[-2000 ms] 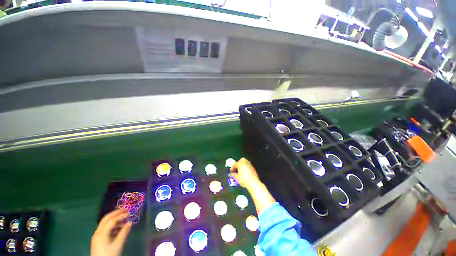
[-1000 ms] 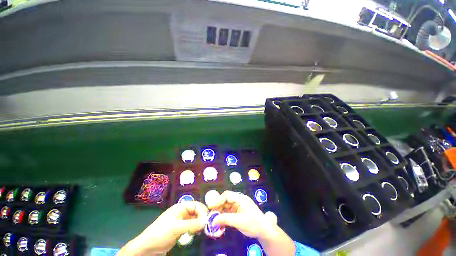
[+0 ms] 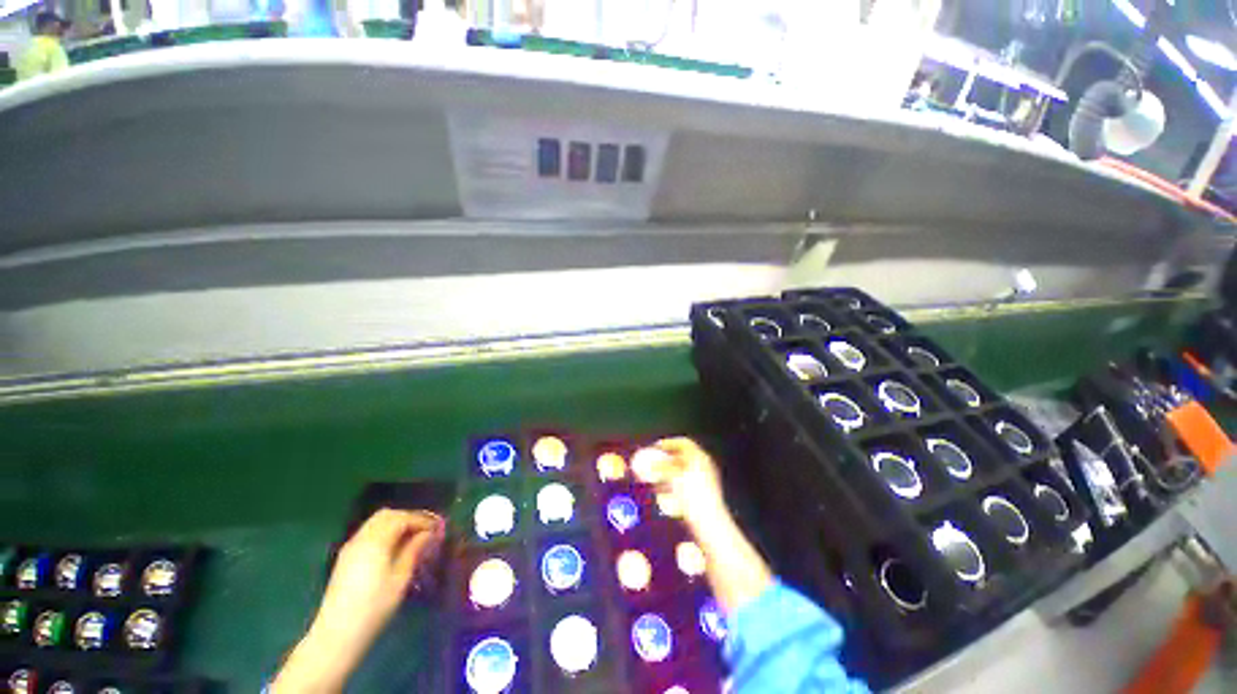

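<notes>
The black module tray (image 3: 531,621) holds rows of round lit watch modules, white, blue and orange. My right hand (image 3: 682,484) is at the tray's far right corner, its fingertips closed around a whitish lit module (image 3: 653,464). My left hand (image 3: 376,567) is over the small black parts box (image 3: 394,496), left of the tray. Its fingers are bent together and cover most of the box. A little red-purple tangle (image 3: 432,559) shows beside the fingertips; whether they grip any of it cannot be told.
Tall stacked black case trays (image 3: 773,447) with silver-rimmed circles stand close to the right of my right hand. Side trays (image 3: 174,626) with lit discs lie far left. A grey partition (image 3: 312,163) runs behind the green bench (image 3: 271,454). Dark cabled equipment and orange parts (image 3: 1201,437) are at right.
My hands were together over the tray with a blue-purple lit module. They have moved apart: the left to the parts box, the right to the tray's far right corner. The camera view has shifted.
</notes>
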